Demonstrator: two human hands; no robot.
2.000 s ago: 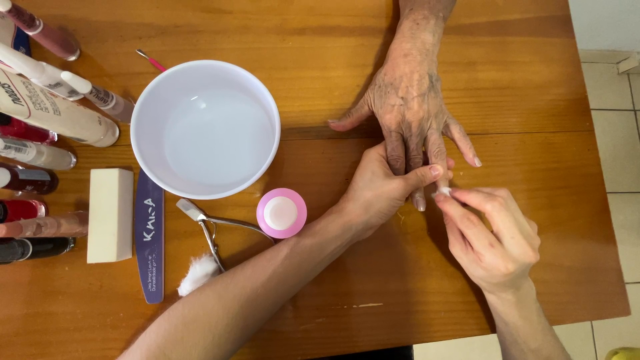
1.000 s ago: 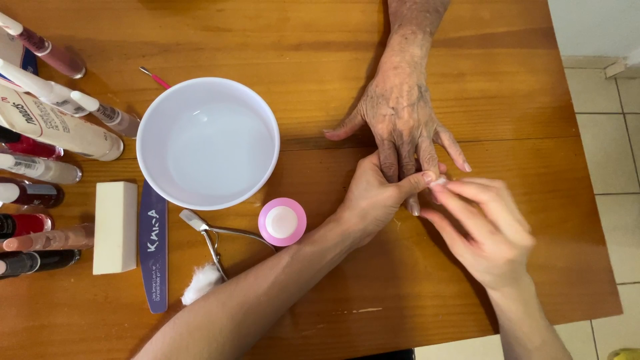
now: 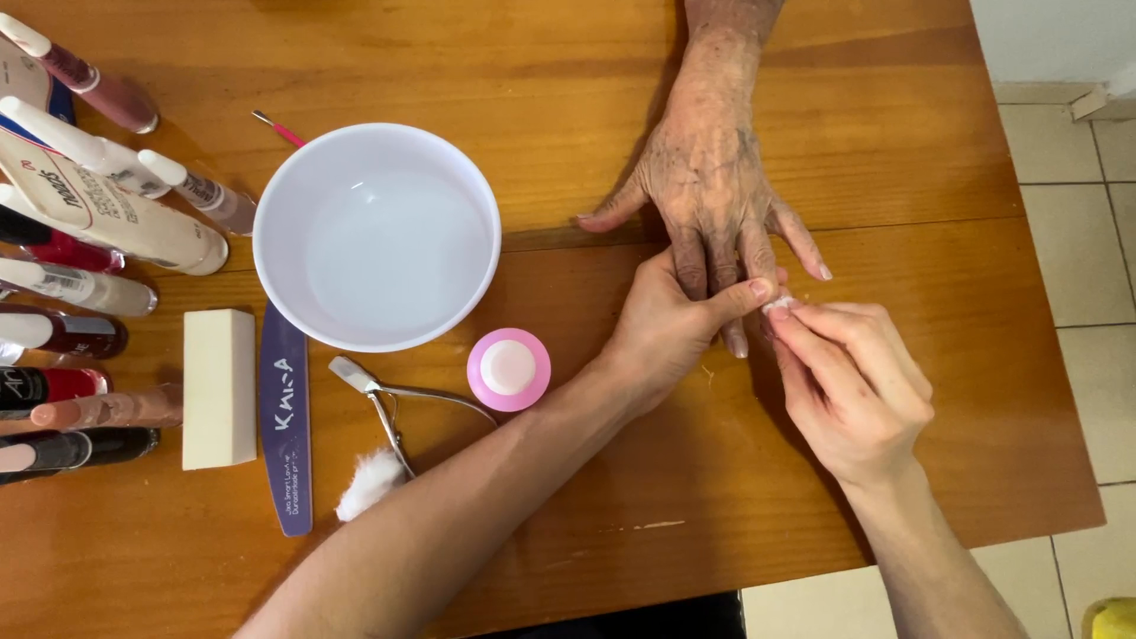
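Observation:
Another person's hand lies palm down on the wooden table, fingers spread. My left hand grips one of its fingers, my thumb on top near the fingertip. Between the thumb and fingers of my right hand is a small piece of cotton, pressed at that finger's tip. Left of my left hand stands a pink bottle with a white cap. Metal cuticle nippers lie beside it, partly hidden by my left forearm, with a cotton tuft against one handle.
A white bowl stands left of the hands, a red-handled metal tool partly behind it. Below are a purple nail file and a white buffer block. Several nail polish bottles and a cream tube line the left side.
My right hand keeps the cotton at the held finger's tip and has shifted only slightly. My left hand's hold looks the same.

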